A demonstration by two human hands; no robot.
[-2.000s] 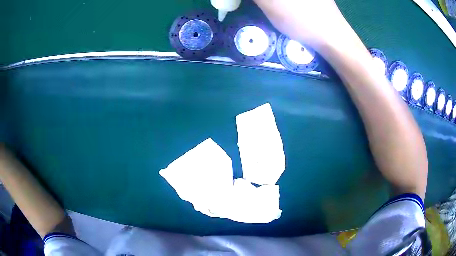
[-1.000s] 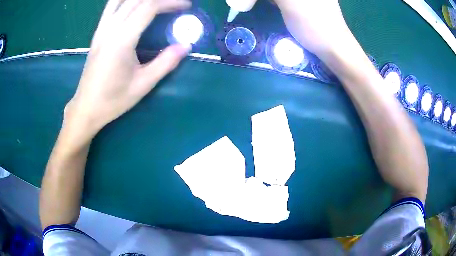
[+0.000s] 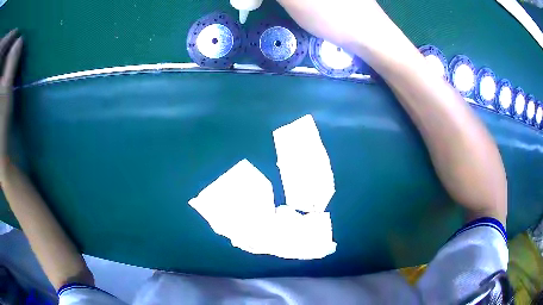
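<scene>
The squeeze bottle shows at the top edge, its pale nozzle pointing down between two round black parts. The leftmost black part has a silver centre with a small dark hole. A second black part stands just right of it, and a third is partly behind my right forearm. My right hand is cut off by the top edge; only the forearm shows, so its grip is hidden. My left hand is at the far left edge, partly cut off, away from the parts.
More black parts run in a row to the right edge. A white strip lies under the row. White paper pieces lie on the green worktop near my body. A pale band curves at the upper right.
My left hand has let go of the leftmost part and moved to the far left edge. The bottle tip has shifted left in view. The leftmost part is now uncovered.
</scene>
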